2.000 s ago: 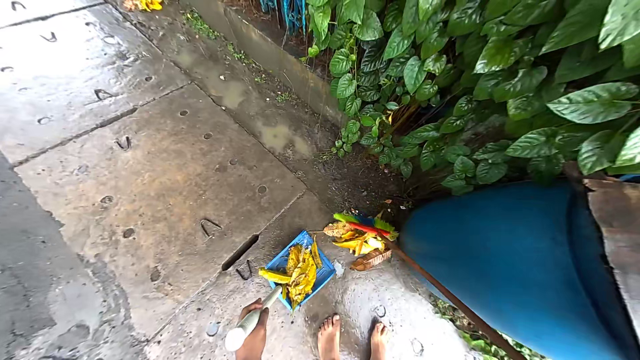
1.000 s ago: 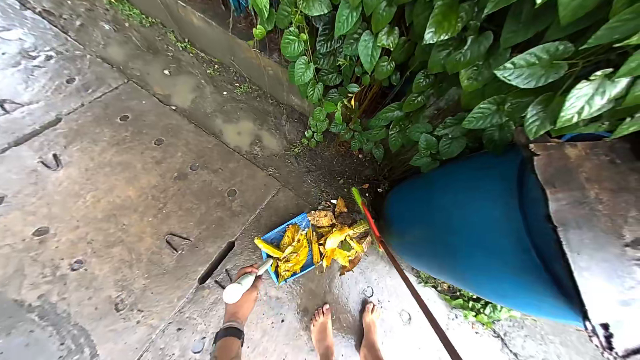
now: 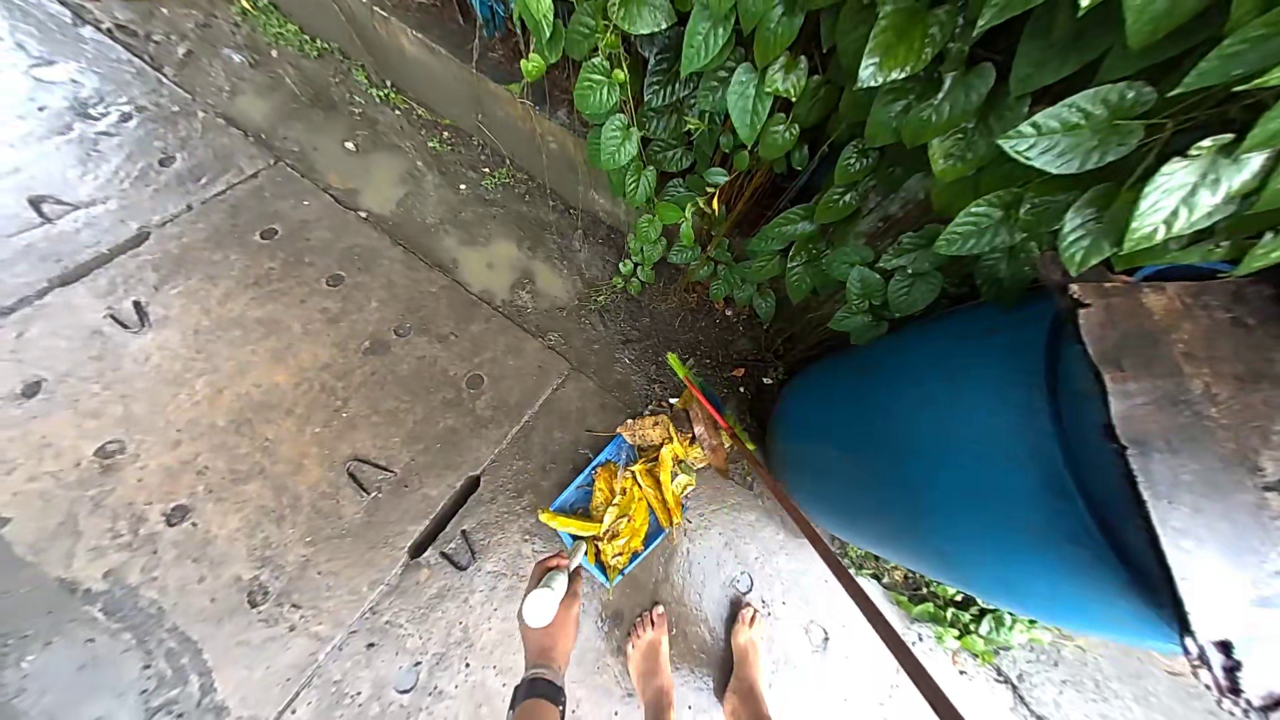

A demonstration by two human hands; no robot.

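Observation:
My left hand, with a black band at the wrist, grips the pale handle of a blue dustpan lying on the wet concrete. Yellow and brown leaves fill the pan and spill past its right edge. Beside them, a broom with green and red bristles touches the leaf pile. Its long brown stick runs down to the bottom edge. My right hand is out of view, so its hold on the stick cannot be seen.
A large blue barrel stands at the right, under a worn board. Leafy vines hang over a low concrete kerb. Metal loops and a slot mark the slabs. My bare feet are below the pan.
The broom head has moved off the leaves' far side and now stands edge-on at their right. More yellow leaves lie over the dustpan's right side than before.

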